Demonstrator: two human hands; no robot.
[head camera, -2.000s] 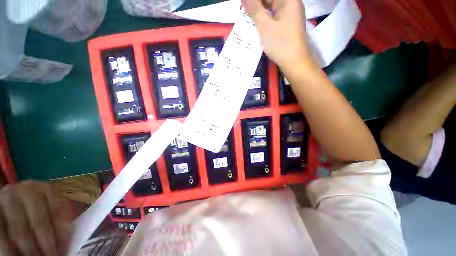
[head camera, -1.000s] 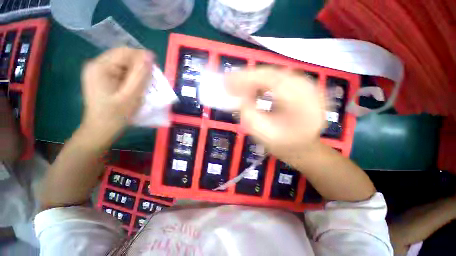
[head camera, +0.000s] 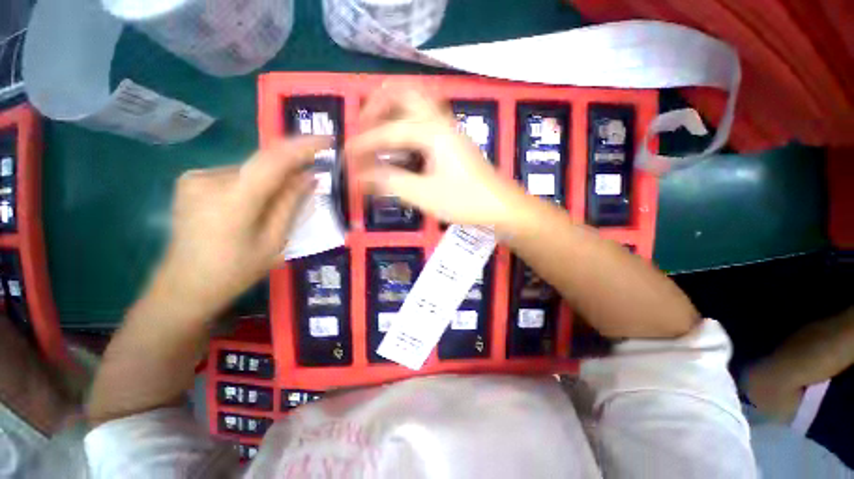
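A red foam tray (head camera: 426, 86) lies in front of me with black phones (head camera: 610, 165) in two rows. My left hand (head camera: 245, 220) is over the tray's left edge, fingers bent, shut on a label piece (head camera: 316, 227) hanging below them. My right hand (head camera: 421, 159) is over the upper row, blurred, its fingertips near my left hand; whether it grips something is unclear. A label strip (head camera: 436, 297) with printed rows hangs below the right hand, slanting across the lower phones.
Label rolls (head camera: 220, 33) stand behind the tray. A white ribbon (head camera: 599, 53) curls to the right. Stacked red trays (head camera: 749, 70) are at the upper right. Another tray (head camera: 28, 206) is at the left and a lower tray (head camera: 245, 339) near my lap. Another person's arm (head camera: 796, 355) is at right.
The long strip once stretched between my hands is no longer so; a shorter strip hangs under the right hand. Both hands have come closer together over the tray's upper left.
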